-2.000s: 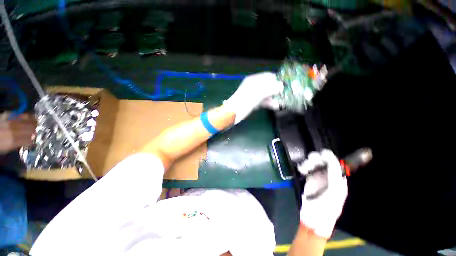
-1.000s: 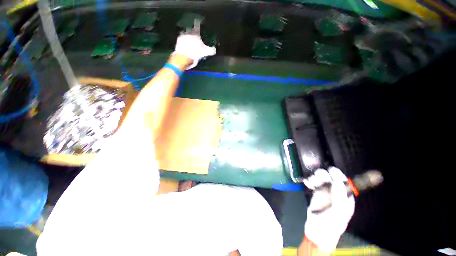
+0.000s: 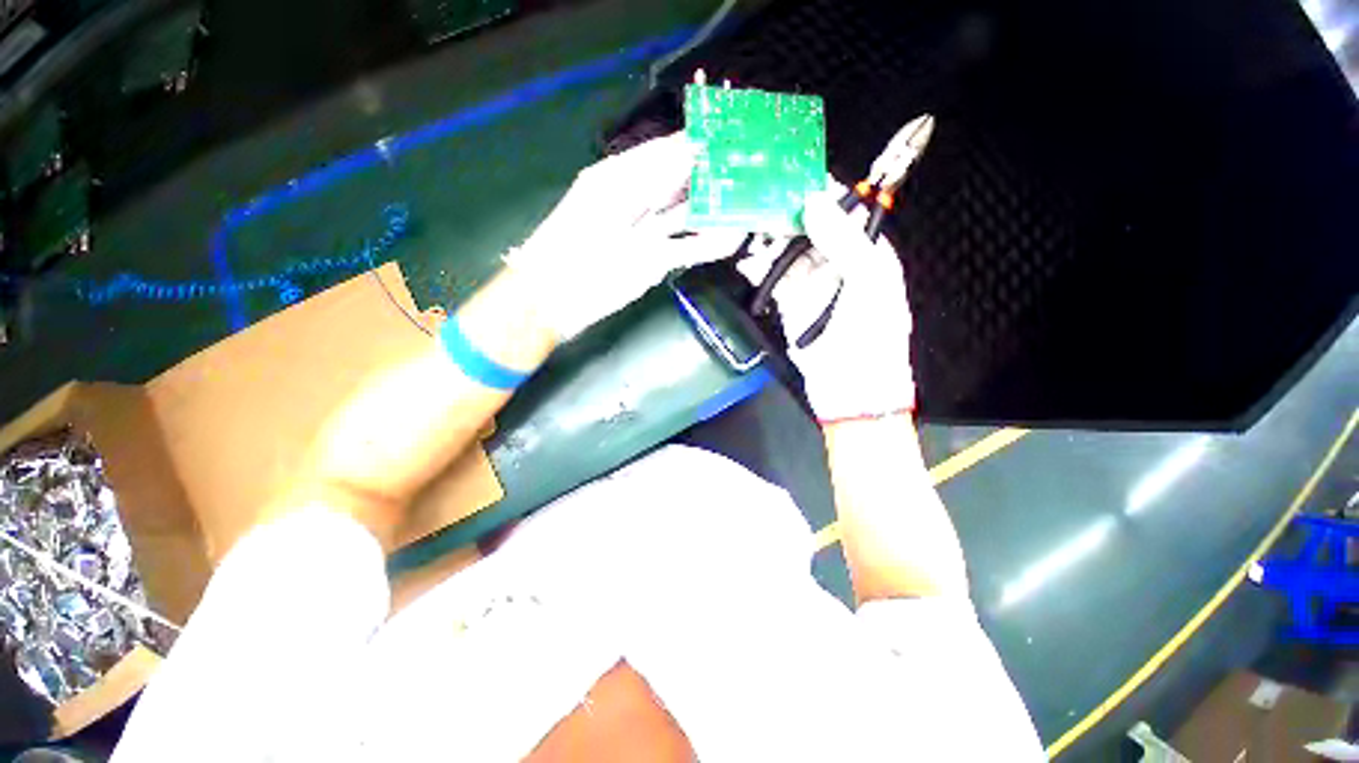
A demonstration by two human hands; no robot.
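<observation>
A green circuit board [image 3: 757,158] is held up over the edge of the black tray, its plain green solder side with pale dots facing me. My left hand [image 3: 623,224], in a white glove with a blue band at the wrist, grips the board's left and lower edge. My right hand [image 3: 850,306], in a white glove with a red cuff edge, holds the diagonal cutters [image 3: 900,155] with jaws pointing up and right. The fingers of my right hand are at the board's lower right corner. Whether they also grip it is not clear.
The large black tray [image 3: 1088,224] fills the upper right, with its pale handle [image 3: 718,331] near the bench. A cardboard box [image 3: 268,410] with a heap of silvery parts [image 3: 63,559] lies at left. Boards lie on the dark conveyor at upper left. A blue coiled cord [image 3: 291,283] lies on the bench.
My left hand has come back from the conveyor and now holds a board. My right hand has moved up and left with the cutters, to the board. The view has turned right.
</observation>
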